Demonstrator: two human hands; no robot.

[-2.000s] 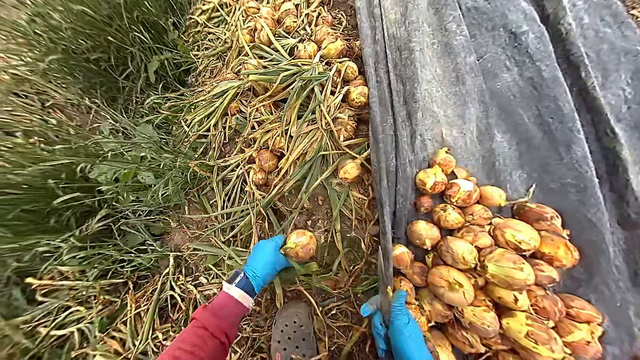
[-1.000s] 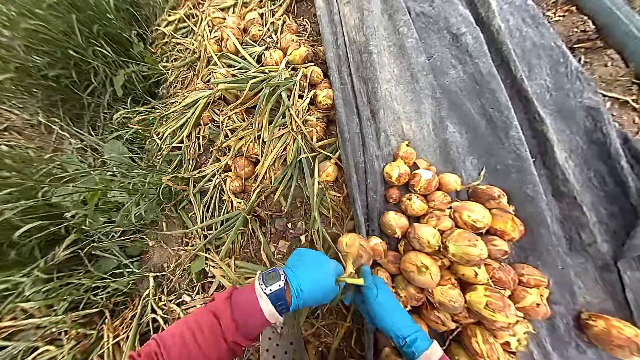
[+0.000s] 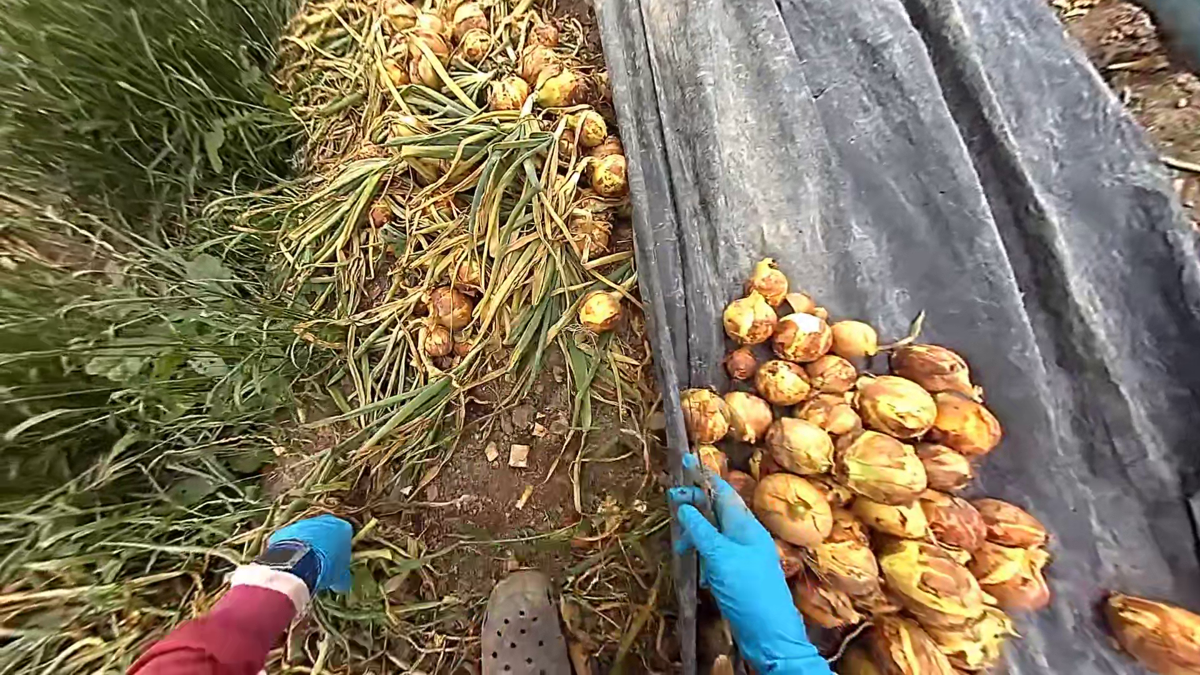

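Observation:
My left hand [image 3: 319, 551], in a blue glove with a watch at the wrist, is low on the left above dry leaves; its fingers are mostly hidden, so what it holds cannot be told. My right hand [image 3: 736, 553], also blue-gloved, has its fingers apart at the near left edge of the grey fabric sheet [image 3: 900, 187], beside the pile of onions [image 3: 881, 469]. No onion shows in its grasp. More onions with long tops [image 3: 450, 307] lie on the soil to the left of the sheet.
A clog [image 3: 525, 623] with holes stands on bare soil at the bottom middle. Tall green grass [image 3: 141, 112] grows along the left. One onion [image 3: 1158, 633] lies apart at the sheet's lower right. Soil shows beyond the sheet at the upper right.
One second ago both hands were together around an onion and its top. They have since parted: my left hand moved to the lower left, and my right hand is free of that onion.

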